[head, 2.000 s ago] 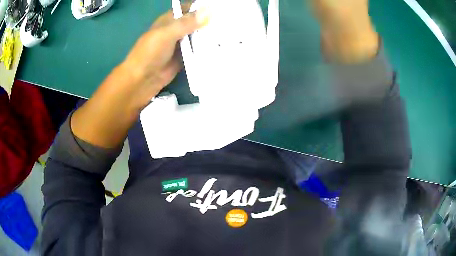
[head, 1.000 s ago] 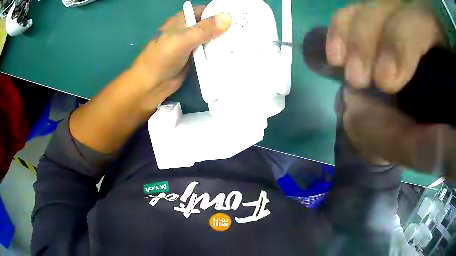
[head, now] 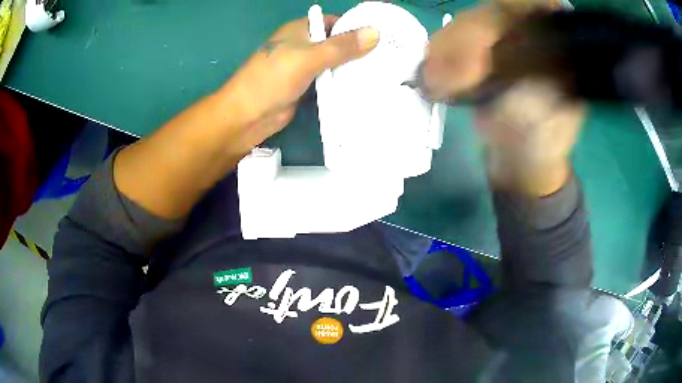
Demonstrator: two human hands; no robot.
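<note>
A white security camera (head: 374,120) with a rounded body, thin white antennas at its sides and a blocky L-shaped arm at its lower end is held over the bench edge. My left hand (head: 292,75) grips its left side, thumb on the rounded back shell. My right hand (head: 493,67), blurred, is closed around a thick black electric screwdriver (head: 591,56). The screwdriver's tip end is at the right part of the camera's back; whether the bit touches a screw cannot be told.
The green bench (head: 149,67) has its front edge running below the camera. A white housing part (head: 43,16) lies at the far upper left. Blue stool parts (head: 452,280) show under the bench. Dark red cloth is at the left edge. Metal and clear items are at the lower right.
The camera and my left hand have shifted slightly right. My right hand has moved left with the screwdriver, from beside the camera up to its right side.
</note>
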